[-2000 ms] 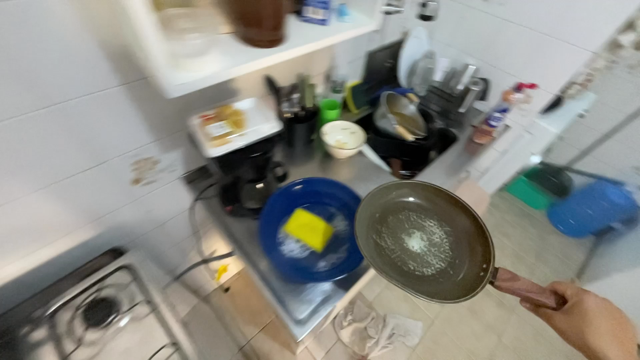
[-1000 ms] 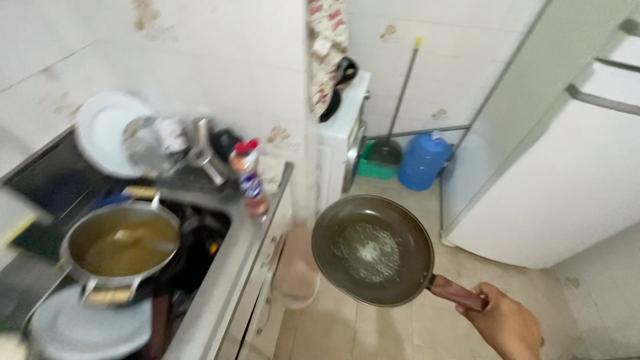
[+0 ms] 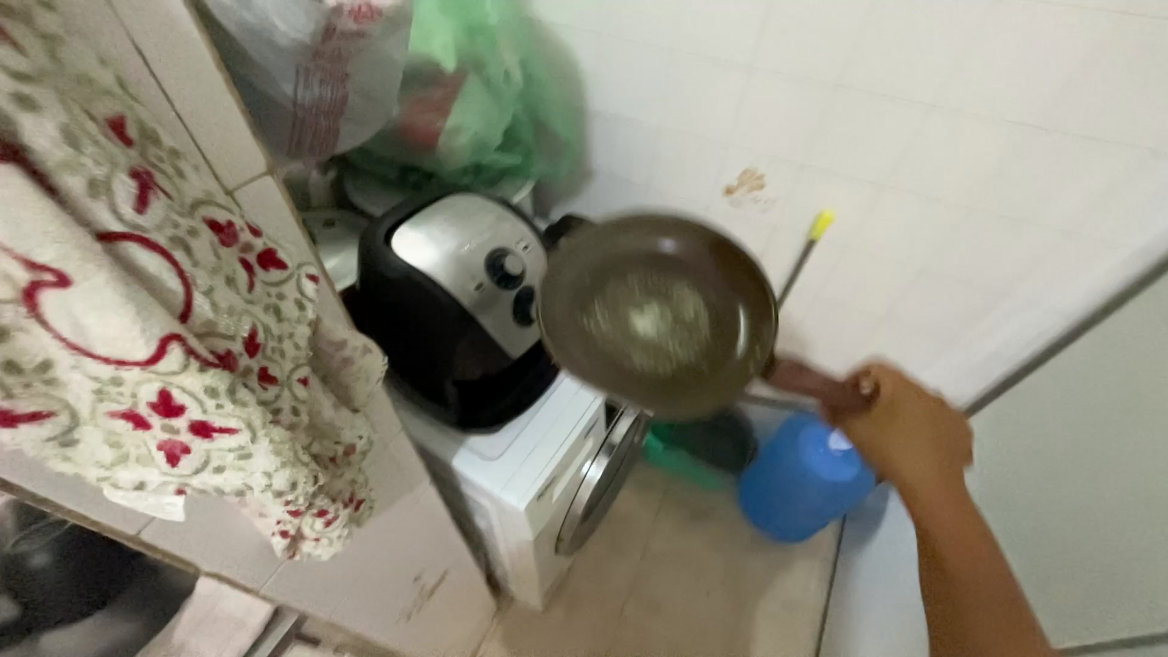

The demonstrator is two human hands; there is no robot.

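Note:
My right hand (image 3: pixel 899 424) is closed around the reddish-brown handle of a frying pan (image 3: pixel 657 315), at the right of the view. The pan is held up in the air, its dark inner surface facing me, with a pale worn or shiny patch at its middle. Behind the pan's left edge stands a black and silver air fryer (image 3: pixel 456 310) with two knobs; the pan overlaps it in view, and whether they touch I cannot tell. My left hand is out of the picture.
The air fryer rests on a white front-loading washing machine (image 3: pixel 520 465). A floral cloth (image 3: pixel 164 365) hangs at the left. Plastic bags (image 3: pixel 493 100) are above. A blue water jug (image 3: pixel 803 479) and a green dustpan (image 3: pixel 680 456) stand on the floor. A yellow-tipped stick (image 3: pixel 821 225) leans near the wall.
The view has swung right, away from the sink and counter, to the washing machine and air fryer. My right hand has held the frying pan throughout.

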